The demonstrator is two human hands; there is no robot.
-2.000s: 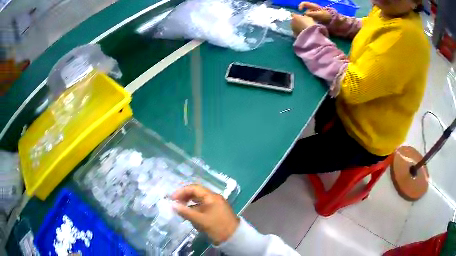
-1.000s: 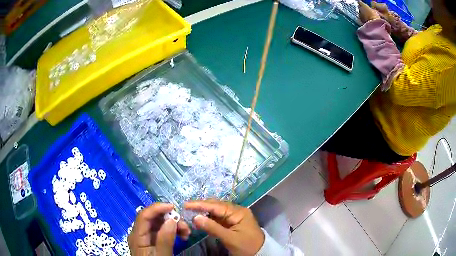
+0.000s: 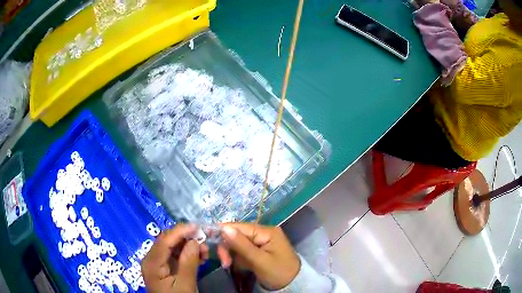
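Observation:
My left hand (image 3: 171, 260) and my right hand (image 3: 260, 252) meet at the bottom centre. The left fingers pinch a white insert (image 3: 198, 236). The right fingers hold a clear plastic piece (image 3: 212, 233) against it; the fingers hide how far they are joined. A long thin tan stick (image 3: 280, 109) rises from beside my right hand across the clear tray; how it is held is hidden. The clear parts tray (image 3: 297, 129) holds a heap of clear pieces. The blue parts tray (image 3: 123, 189) holds many loose white inserts.
A yellow bin (image 3: 43, 97) is at the upper left, a lidded box (image 3: 14, 197) at the left edge. A phone (image 3: 372, 31) and a pale scrap (image 3: 280, 41) lie on the green bench. A person in a yellow sweater (image 3: 492, 86) sits on a red stool (image 3: 406, 189) at the right.
My right hand has come from the clear tray to meet my left hand, and the stick has come into view. Since one second ago, the white insert and clear piece have come closer together.

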